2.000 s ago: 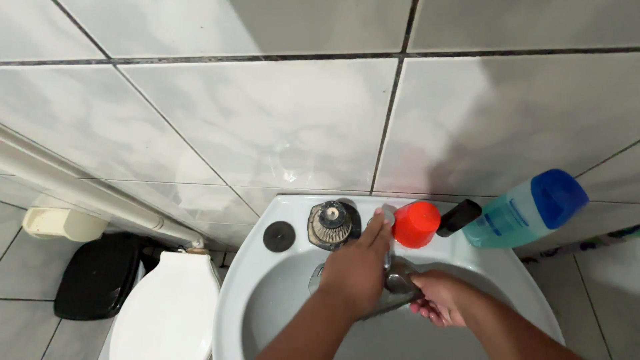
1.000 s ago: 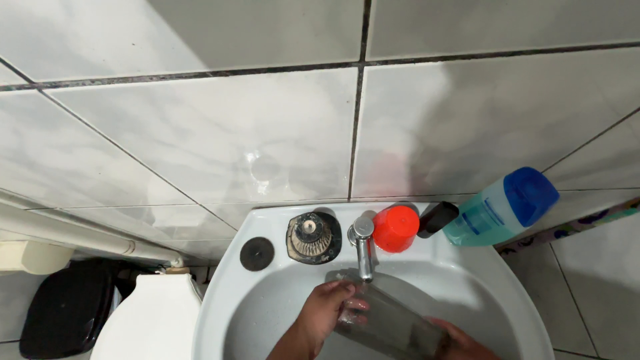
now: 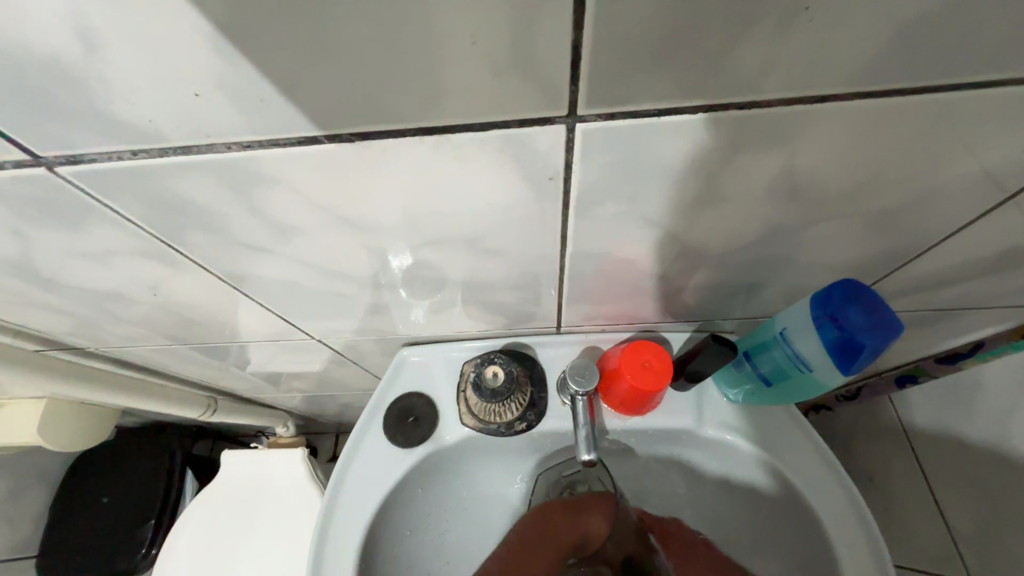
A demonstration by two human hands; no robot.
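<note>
In the sink basin (image 3: 448, 488), a clear, dark-tinted container (image 3: 572, 478) lies with one end just below the spout of the chrome faucet (image 3: 586, 416). My left hand (image 3: 560, 532) grips it from the left, covering much of its body. Close on the right, my right hand (image 3: 680, 544) is partly cut off by the bottom edge and lies against the container; its fingers are mostly hidden. On the sink ledge, a red plastic cup or cap (image 3: 636, 378) stands right beside the faucet.
Along the ledge are a black round stopper (image 3: 410, 419), a dark ribbed fixture (image 3: 502, 392), a small black object (image 3: 704, 362) and a teal bottle with a blue cap (image 3: 808, 344). The white toilet (image 3: 240, 512) and a black bin (image 3: 112, 500) are at left. A tiled wall (image 3: 400, 232) rises behind.
Two seconds ago my hands were at the faucet; then they held the container slanted lower in the basin. Now its end is under the spout and my hands are closer together.
</note>
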